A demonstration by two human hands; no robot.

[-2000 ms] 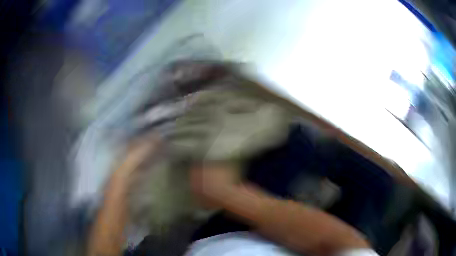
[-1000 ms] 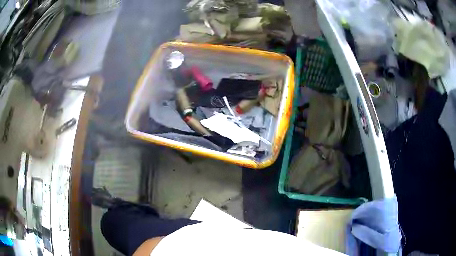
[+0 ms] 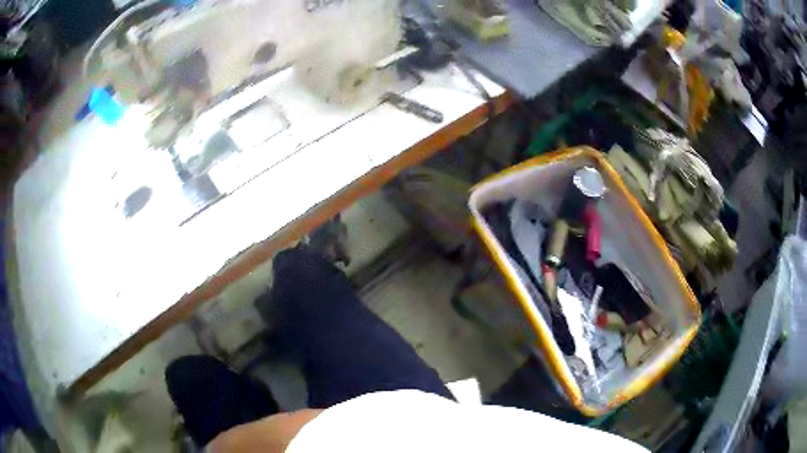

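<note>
Neither of my hands is in the picture. A short piece of bare forearm below a white sleeve (image 3: 460, 433) shows at the bottom edge, and its hand is cut off. The white sewing table (image 3: 97, 292), with a chipped brown edge, runs diagonally at the left. The off-white sewing machine (image 3: 345, 44) stands on its far part. A dark slim tool (image 3: 413, 107) lies near the table's right end. A pale bin with an orange-yellow rim (image 3: 522, 310) stands to the right, holding a pink cylinder (image 3: 593, 233), brown tubes and mixed scraps.
My dark-trousered legs (image 3: 345, 327) extend under the table edge. Khaki cloth bundles (image 3: 686, 186) lie beyond the bin. A bright-blue piece (image 3: 106, 104) is left of the machine. A grey surface (image 3: 522, 53) adjoins the table. A pale upright edge (image 3: 752, 354) stands at the far right.
The view has swung from cloth held at my lap, past the bin, back towards the table. The bin now appears further right and the machine is in view. The cloth and both hands have left the picture.
</note>
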